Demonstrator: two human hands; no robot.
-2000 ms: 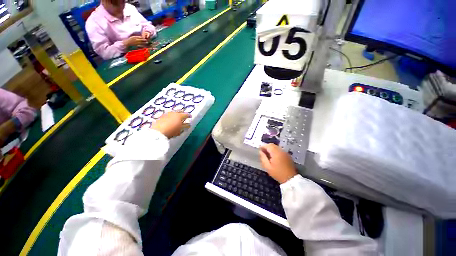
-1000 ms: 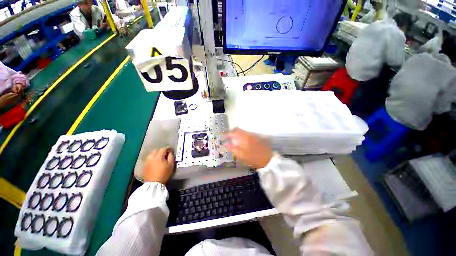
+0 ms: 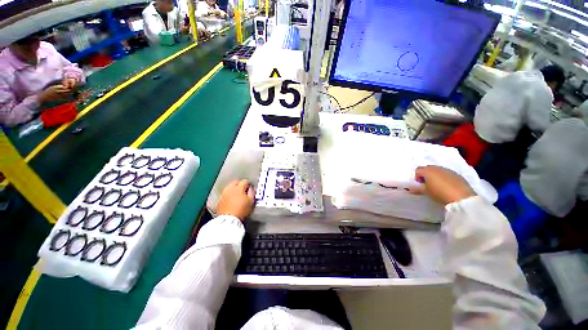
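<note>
My left hand [image 3: 236,200] is at the front left edge of the silver plate [image 3: 311,177], fingers curled; whether it holds anything is hidden. The black fixture [image 3: 284,185] sits in the middle of the plate; I cannot tell if a ring is in it. My right hand [image 3: 445,184] is on the front right of the white tray stack [image 3: 393,158], fingertips by a row of thin dark rings [image 3: 380,185]; I cannot tell whether it grips one. A white tray of black rings in rows [image 3: 122,200] lies on the belt at left.
The "05" camera head [image 3: 277,90] hangs behind the plate. The monitor [image 3: 412,51] shows a circle outline. The keyboard [image 3: 313,254] and mouse [image 3: 395,247] are in front. A spare block [image 3: 265,138] lies behind the plate. People sit across the belt and at right.
My right hand has moved from the plate's right side onto the right stack, where dark rings now show. My left hand has stayed by the plate's left edge. The view has turned.
</note>
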